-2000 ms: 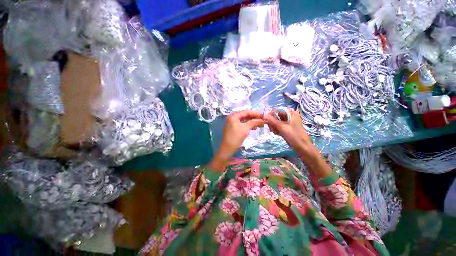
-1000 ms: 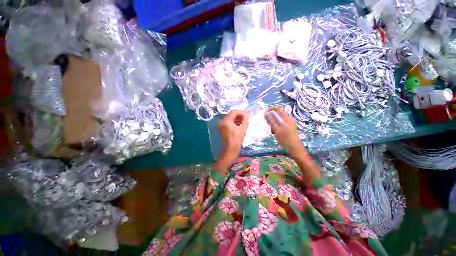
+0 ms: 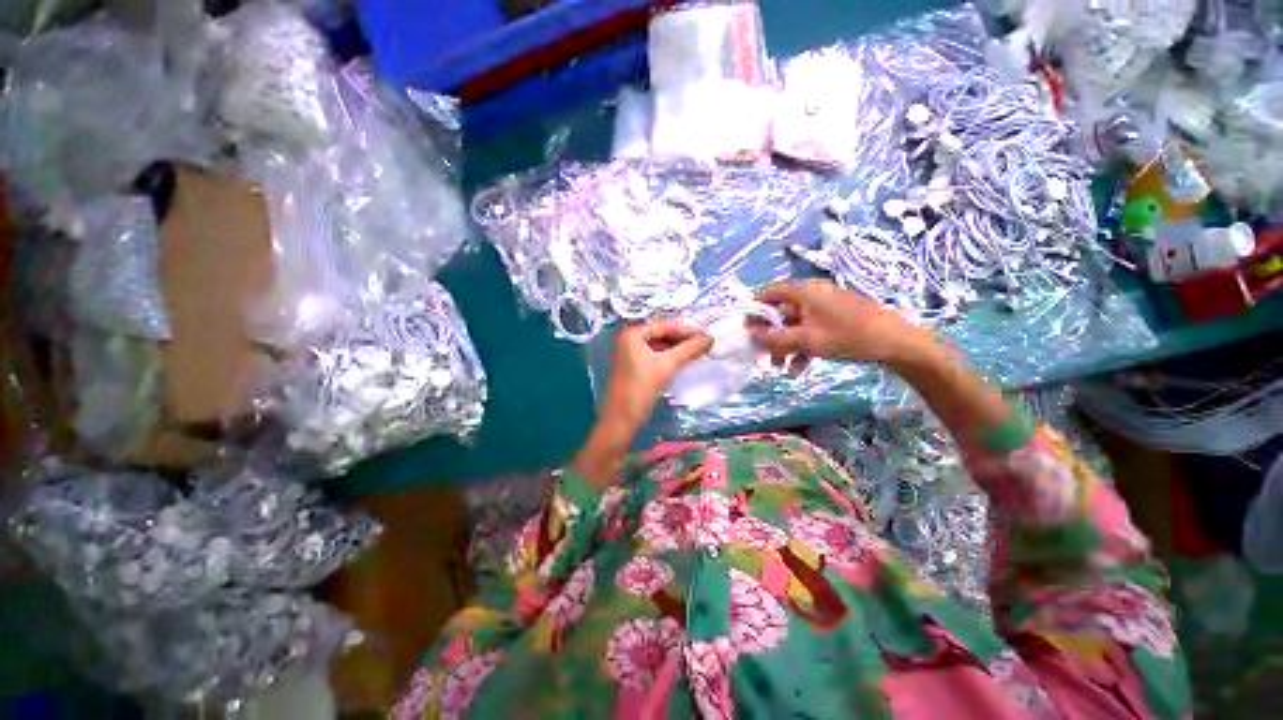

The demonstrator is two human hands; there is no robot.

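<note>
My left hand (image 3: 656, 369) is bent over the clear plastic in front of me, thumb and fingertips together; a tiny thing between them cannot be made out. My right hand (image 3: 823, 326) is close to its right, palm down, with curled fingers at a white cable piece (image 3: 761, 321). A bright white sheet (image 3: 715, 377) lies under and between the hands. A pile of coiled white cables (image 3: 619, 242) lies beyond my left hand. A tangled heap of white cables (image 3: 971, 211) lies beyond my right hand.
Stacks of small clear-white bags (image 3: 711, 85) lie beyond the piles, near a blue bin (image 3: 450, 35). Bulging bags of cables (image 3: 387, 373) and a brown cardboard piece (image 3: 214, 303) are at left. A red holder (image 3: 1213, 293), white bottle (image 3: 1200, 249) and green-yellow item (image 3: 1143, 214) are at right.
My right hand has swung over from the right, its forearm now slanting across the bench's front edge. My left hand's fingers now point right, towards it. The small coil seen earlier at my right fingers is gone.
</note>
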